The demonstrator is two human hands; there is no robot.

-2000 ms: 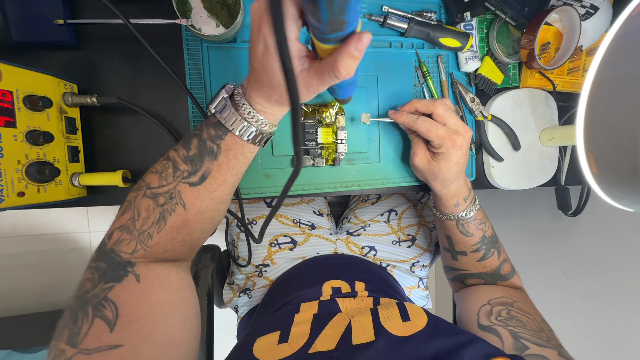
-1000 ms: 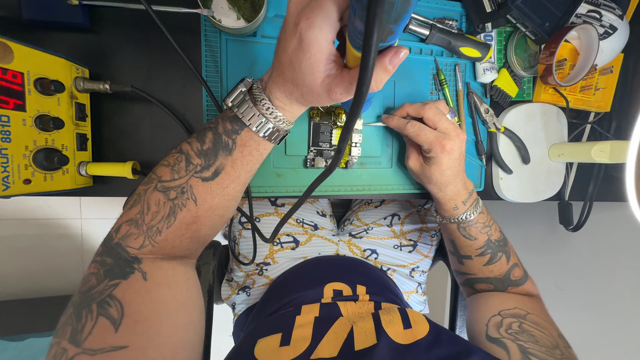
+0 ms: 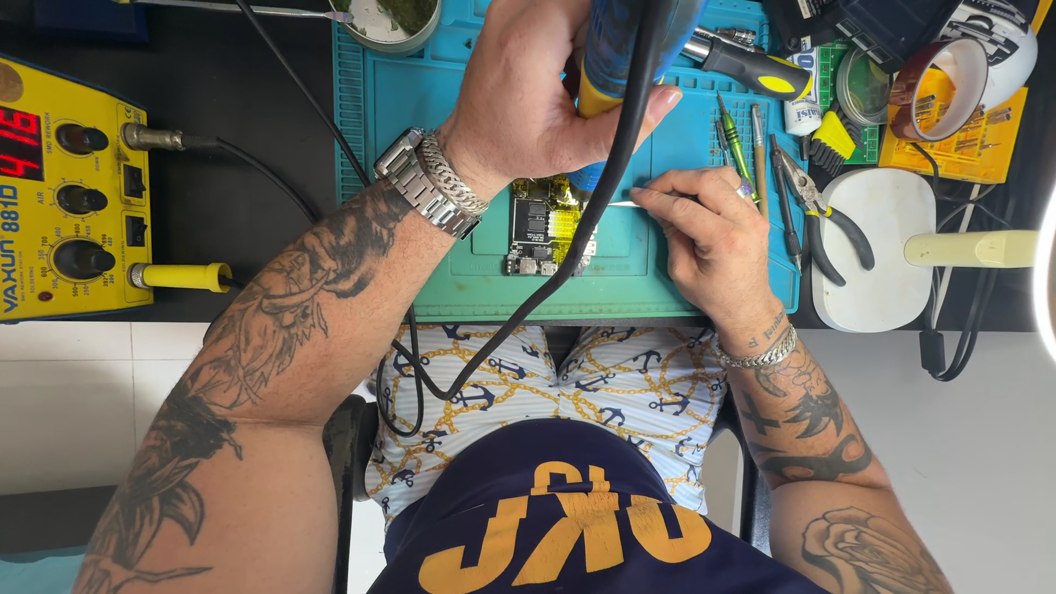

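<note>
A blue and yellow hot-air rework handpiece [image 3: 615, 58] is gripped in my left hand [image 3: 536, 99], its nozzle end pointing down over a small circuit board [image 3: 536, 227] with yellow tape on part of it. The board lies on a teal silicone mat [image 3: 462, 280]. From the right, my right hand [image 3: 705, 223] pinches a thin pale tool, perhaps tweezers [image 3: 623, 204], whose tip reaches the board's right side. The handpiece and its black cable [image 3: 569, 256] hide part of the board, so contact at the tip cannot be told.
At left stands a yellow rework station [image 3: 74, 198]. Right of my right hand lie a green screwdriver [image 3: 734, 140], pliers [image 3: 817, 206] and a white lamp base [image 3: 874, 247]. A black and yellow handle [image 3: 755, 70] and a round tin [image 3: 392, 25] lie farther back. The handpiece cable crosses before the board.
Against two seconds ago, the pale tool's tip is closer to the board, and the small piece seen at it then no longer shows there. The handpiece remains in my left hand.
</note>
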